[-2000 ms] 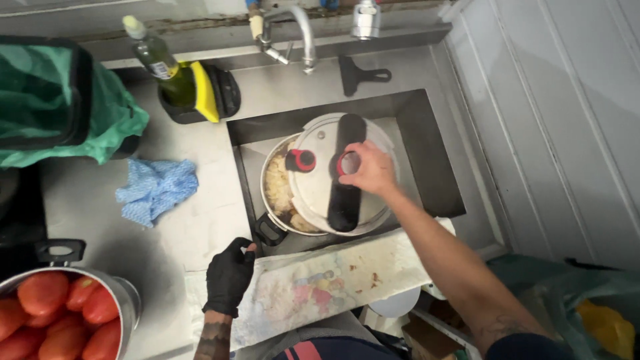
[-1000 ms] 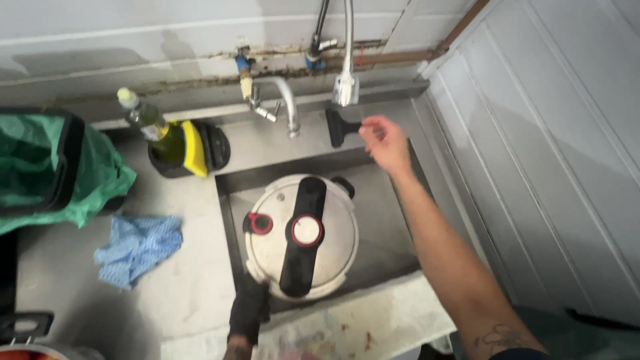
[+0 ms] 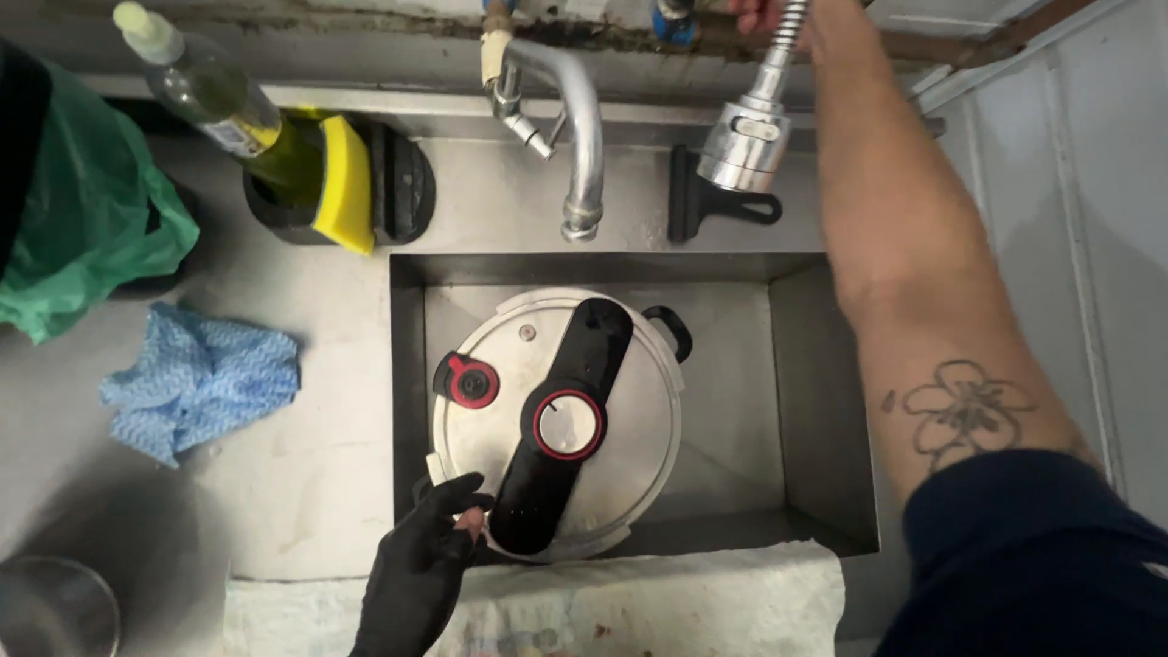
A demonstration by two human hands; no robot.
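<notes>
A pressure cooker with its lid on (image 3: 630, 474) stands in the stainless steel sink (image 3: 730, 365). Its black bar handle carries a round dial with a red ring (image 3: 568, 424). My left hand (image 3: 420, 557), in a black glove with a bare fingertip showing, is at the cooker's lower left rim; whether it grips the side handle I cannot tell. My bare right hand (image 3: 762, 16) reaches to the wall at the top edge, behind the hose of a chrome spray head (image 3: 744, 146); its fingers are mostly hidden. A curved chrome faucet (image 3: 584, 137) rises behind the sink.
A black squeegee (image 3: 684, 196) lies behind the sink. Left of it are a yellow sponge (image 3: 345, 187) and a bottle (image 3: 214, 100) in a black holder. A blue cloth (image 3: 205, 379), a green bag (image 3: 82, 201) and a stained white cloth (image 3: 639, 602) lie around the sink.
Two seconds ago my right hand held the lid's dial, with food showing in the partly covered pot. The lid then covered the pot, and my right hand has moved past the squeegee to the wall.
</notes>
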